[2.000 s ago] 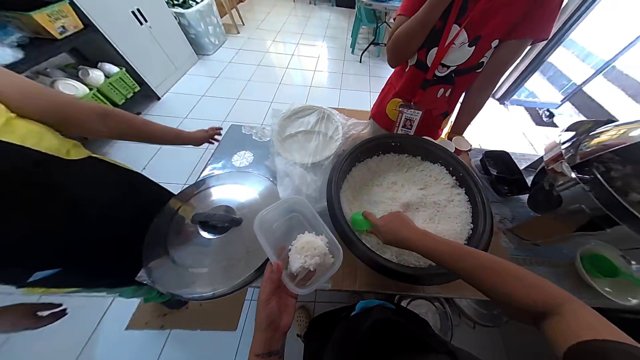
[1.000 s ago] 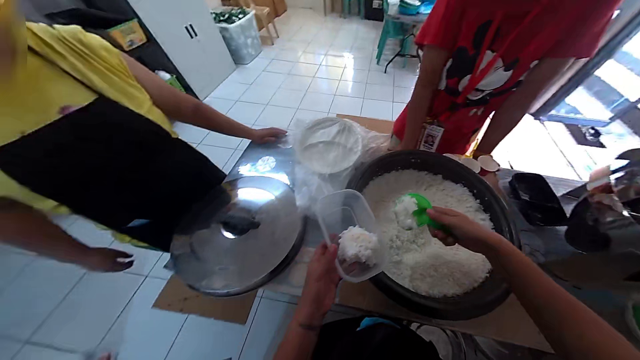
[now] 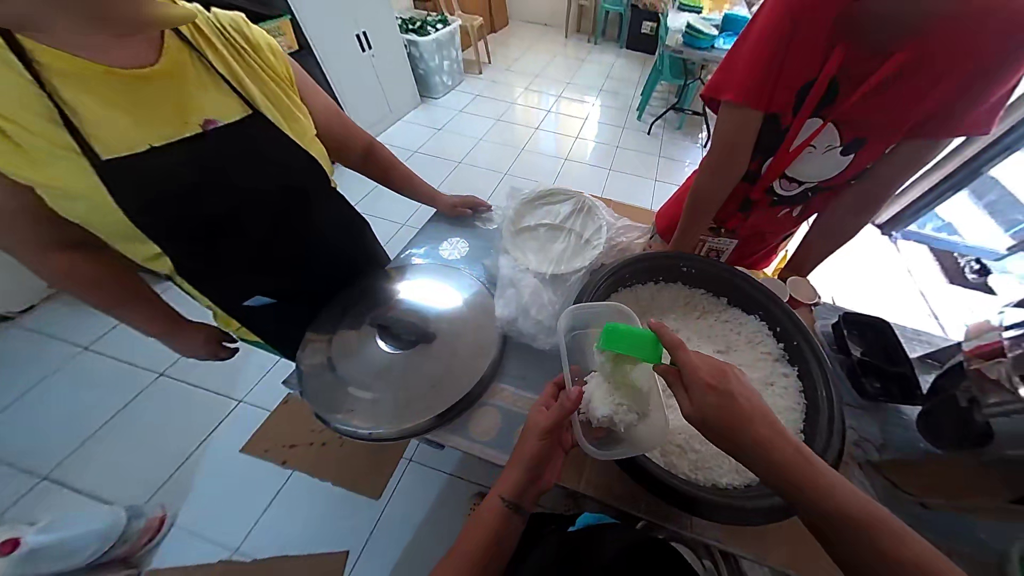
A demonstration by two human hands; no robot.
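My left hand [image 3: 548, 436] holds a clear plastic container [image 3: 578, 332] by its left side, over the near left rim of a large dark pot [image 3: 828, 424]. Cooked white rice [image 3: 740, 360] fills much of the pot. Gripped in my right hand [image 3: 708, 392] is a green plastic scoop [image 3: 630, 342], tipped above the container. Below the scoop a mound of rice [image 3: 606, 402] lies in the container, partly blurred. To the left a round metal lid [image 3: 400, 360] with a dark knob rests at the table's edge.
Plastic-wrapped white round items [image 3: 556, 232] lie behind the container. A person in a black apron [image 3: 240, 208] stands left, one hand on the table. Another person in a red shirt [image 3: 848, 96] stands beyond the pot. Black plastic trays [image 3: 876, 360] and paper cups [image 3: 800, 292] are at right.
My right hand has moved the green scoop from above the pot's rice to over the container. The person in the apron, reaching out at first, now has a hand on the table.
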